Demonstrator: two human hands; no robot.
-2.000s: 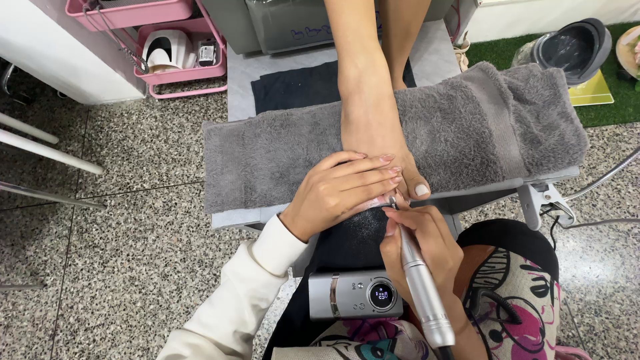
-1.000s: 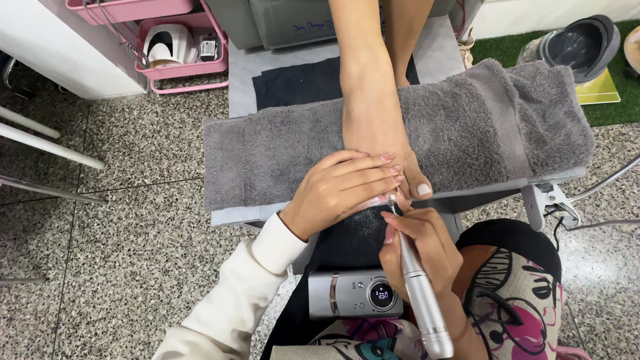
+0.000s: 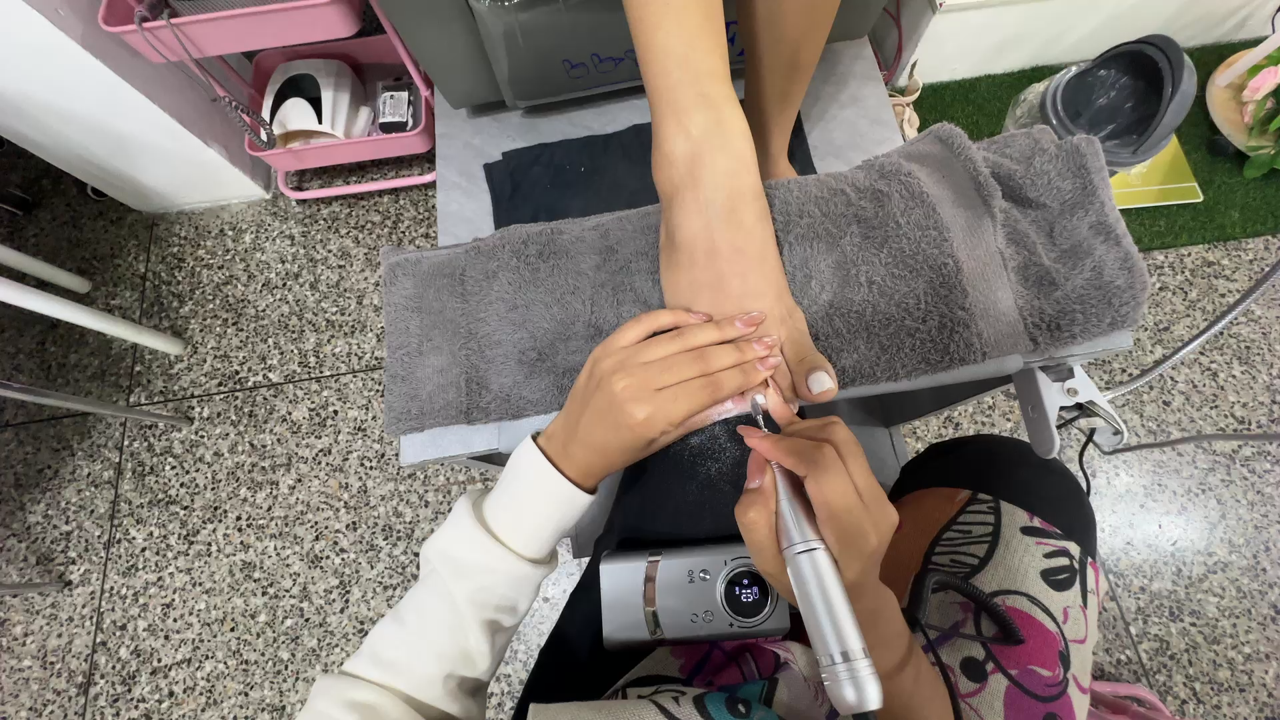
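A person's bare foot (image 3: 715, 230) rests on a grey towel (image 3: 520, 320) laid over a narrow support. My left hand (image 3: 655, 385) lies across the foot's front, its fingers over the smaller toes and holding them. My right hand (image 3: 825, 490) grips a silver electric nail drill handpiece (image 3: 822, 600) like a pen. The drill's bit (image 3: 759, 412) is at a small toe beside the big toe; whether it touches the nail is hard to tell. The big toenail (image 3: 820, 382) looks whitish. Pale dust lies on the dark cloth (image 3: 700, 470) below. The drill's control unit (image 3: 690, 597) shows a lit display.
A pink trolley (image 3: 340, 155) stands at the upper left, with a white lamp-like device (image 3: 312, 100) in it. A clamp (image 3: 1065, 405) with a flexible metal arm holds onto the support's right end. At the upper right sits a grey basin (image 3: 1120, 105). White metal legs (image 3: 90, 315) reach in from the left.
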